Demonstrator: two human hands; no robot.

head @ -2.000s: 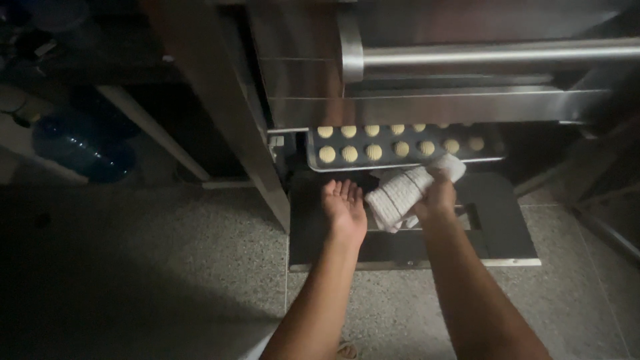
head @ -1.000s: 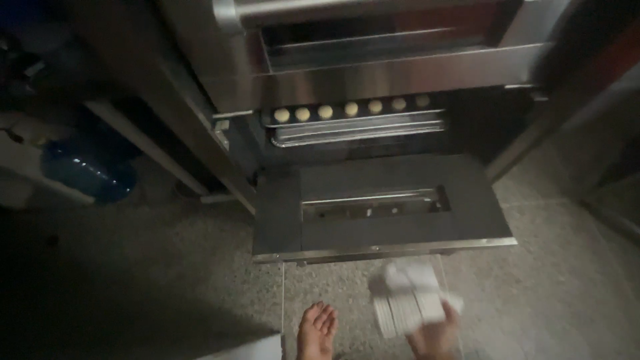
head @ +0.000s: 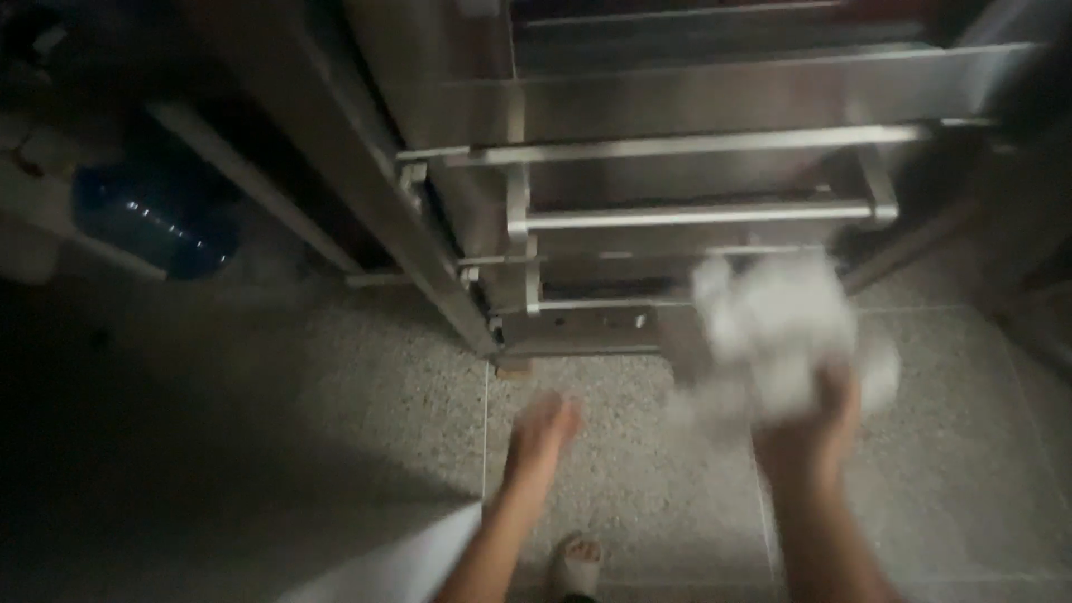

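My right hand (head: 808, 427), blurred by motion, grips a bunched white cloth (head: 779, 327) at the right of the view. To its left, my left hand (head: 544, 427) is over the floor with no object in it; blur hides how far its fingers are spread. Beyond both hands stands a stainless steel oven, its lower door (head: 670, 180) closed, with a metal bar handle (head: 695, 218) across it. A second bar handle (head: 611, 304) sits lower down. No tray or dough piece is visible now.
A blue translucent plastic bottle (head: 155, 222) lies at the left beyond a slanting metal leg (head: 251, 184). A foot in a light sandal (head: 579, 565) is on the speckled floor (head: 636, 494) at the bottom. A white surface (head: 410, 561) shows at the lower left.
The oven door, folded down in both earlier frames with round dough pieces on a tray inside, is now closed. My right hand still has the cloth.
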